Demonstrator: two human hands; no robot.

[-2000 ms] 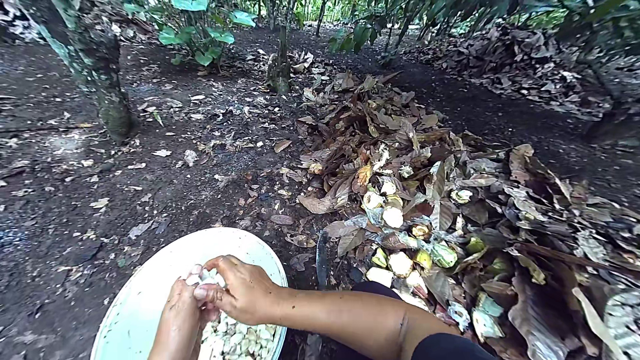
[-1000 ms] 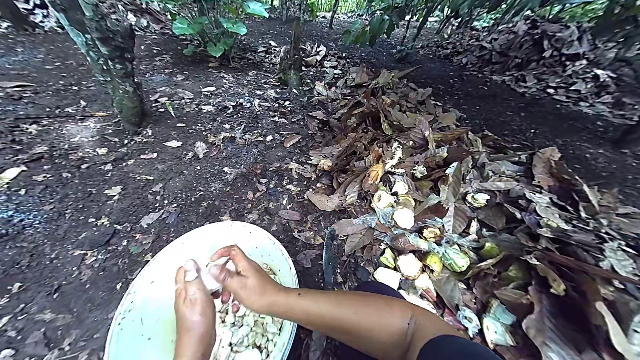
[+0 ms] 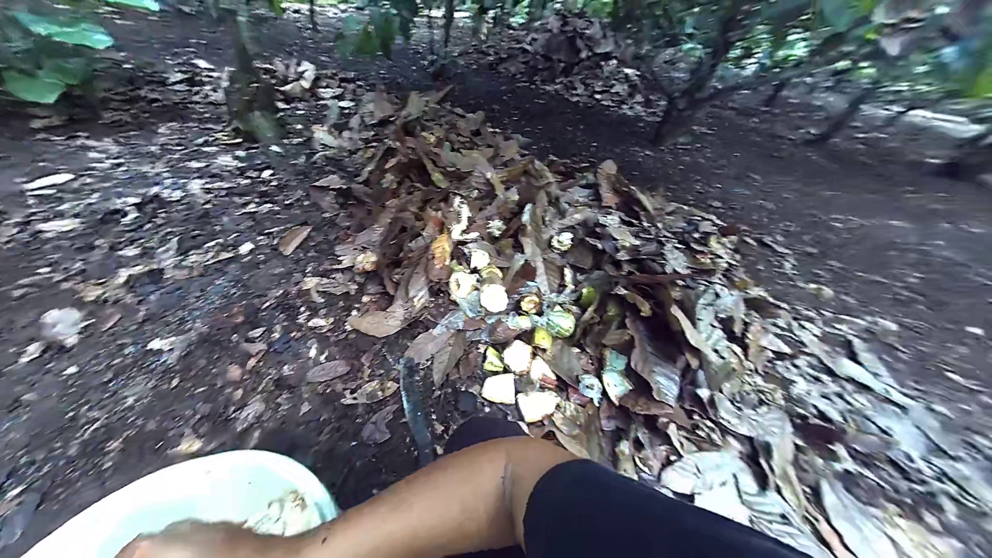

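A white basin (image 3: 225, 471) is cut off by the lower left corner of the view, with whitish wet cacao beans (image 3: 288, 514) inside it. Over its near side lies my right hand (image 3: 194, 540), blurred and partly below the frame edge, so its fingers and anything in them are hidden. My right forearm crosses from the bottom centre, with a black sleeve above the elbow. My left hand is out of the frame. Pieces of opened cacao pods (image 3: 494, 297) with pale cut faces lie on the brown leaves right of the basin.
A long heap of dry leaves (image 3: 496, 178) runs from the right foreground toward the back. A dark, flat, blade-like strip (image 3: 416, 411) lies on the soil between basin and heap. A thin trunk (image 3: 249, 93) stands at the upper left; low branches hang at the upper right.
The view has swung to the right, bringing the basin to the lower left corner. Both hands were together over the basin earlier; the left one is now out of sight and the right one lies low.
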